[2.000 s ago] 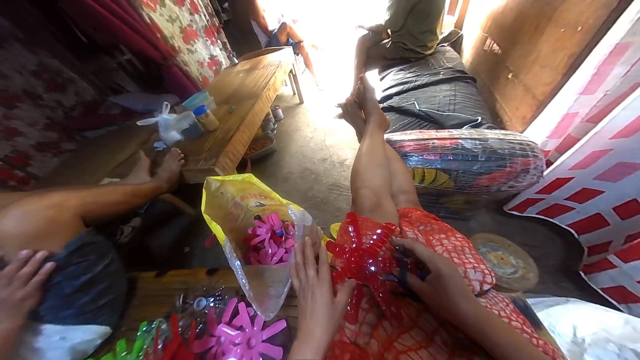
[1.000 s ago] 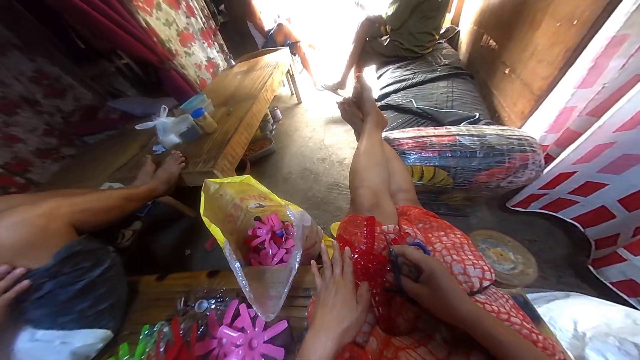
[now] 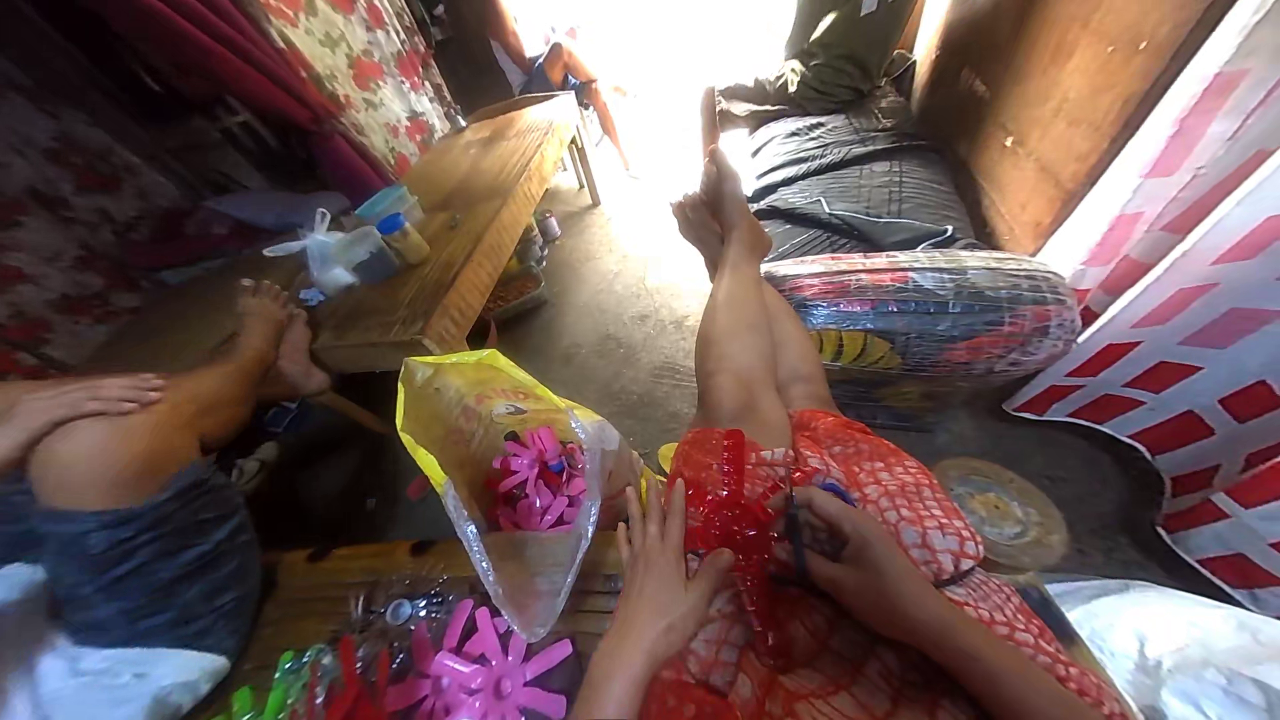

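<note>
A translucent red plastic flower-like piece with strips spreading from its middle lies on my lap, over a red and white patterned cloth. My left hand rests at its left side, fingers spread; whether it pinches a strip cannot be made out. In my right hand are scissors with dark blades and a blue part, held at the piece's right edge. Left of my left hand stands a yellow and clear plastic bag with pink plastic flower pieces inside. More pink flower pieces lie on the wooden bench.
Red strips and green strips lie on the bench. Beside me at left sits a person. A wooden table bears a blue-lidded jar. Wrapped bundles stand at right, a white sack at lower right.
The red piece has turned and spread on my lap, and the scissors now lie along its right side. The neighbour's hand has moved up onto the knee.
</note>
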